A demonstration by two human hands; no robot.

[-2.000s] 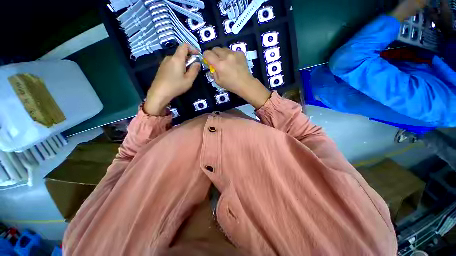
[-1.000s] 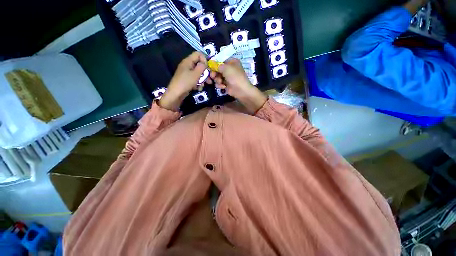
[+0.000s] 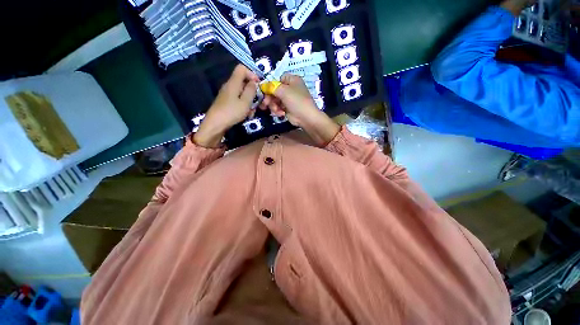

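My left hand (image 3: 236, 98) and my right hand (image 3: 294, 100) meet over the near part of the black tray (image 3: 189, 87). My left hand grips a small watch case (image 3: 257, 98), partly hidden by the fingers. A yellow thing (image 3: 271, 87), a tool or finger cot, is at my right thumb and fingers. Loose perforated strap halves (image 3: 306, 61) fan out just beyond my right hand. Strapped watches (image 3: 202, 25) lie overlapped at the tray's far left. White square watch cases (image 3: 345, 56) stand in a column at the right.
A translucent jug (image 3: 95, 114) with brown tape stands left of the tray. A person's blue sleeve (image 3: 474, 57) is at the right, near another tray of parts (image 3: 540, 25). Cardboard boxes (image 3: 95, 238) are below the bench on both sides.
Since two seconds ago both hands have moved slightly nearer to me, and the strap fan beside my right hand shows more. The yellow thing shows larger. Little differs from one second ago.
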